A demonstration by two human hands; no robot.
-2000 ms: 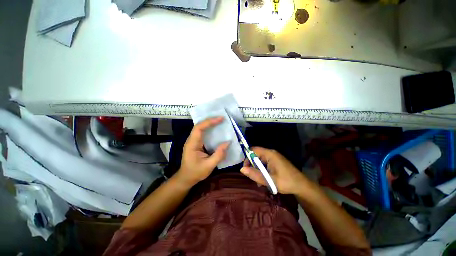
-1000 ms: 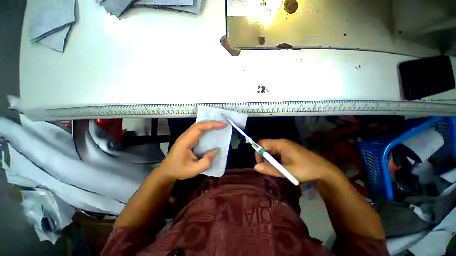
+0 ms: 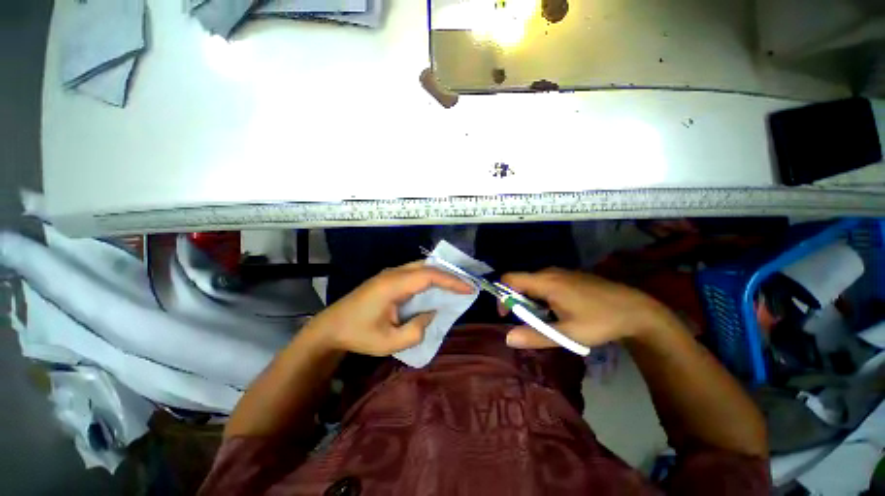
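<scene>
A pale grey fabric piece point(image 3: 434, 325) is held over my lap, just below the table's front edge. My left hand point(image 3: 374, 312) grips it between thumb and fingers from the left. My right hand point(image 3: 582, 312) holds scissors with white handles and green inner trim point(image 3: 545, 327). The scissor blades point up and left and lie across the upper part of the piece, close to my left fingertips. Part of the piece is hidden by my fingers and the blades.
White table point(image 3: 291, 126) with measuring tape point(image 3: 320, 212) along its edge. Grey pieces point(image 3: 105, 39) lie far left, others point(image 3: 315, 8) near the machine plate point(image 3: 621, 48). Black phone point(image 3: 825, 140) at right. Blue basket point(image 3: 730, 320) right of my lap; long white-grey panels point(image 3: 126, 300) hang left.
The piece has moved down, off the table edge, and tilted to the right. The scissors have turned flatter, and their blades now cross its upper part. Both hands have come closer together than one second ago.
</scene>
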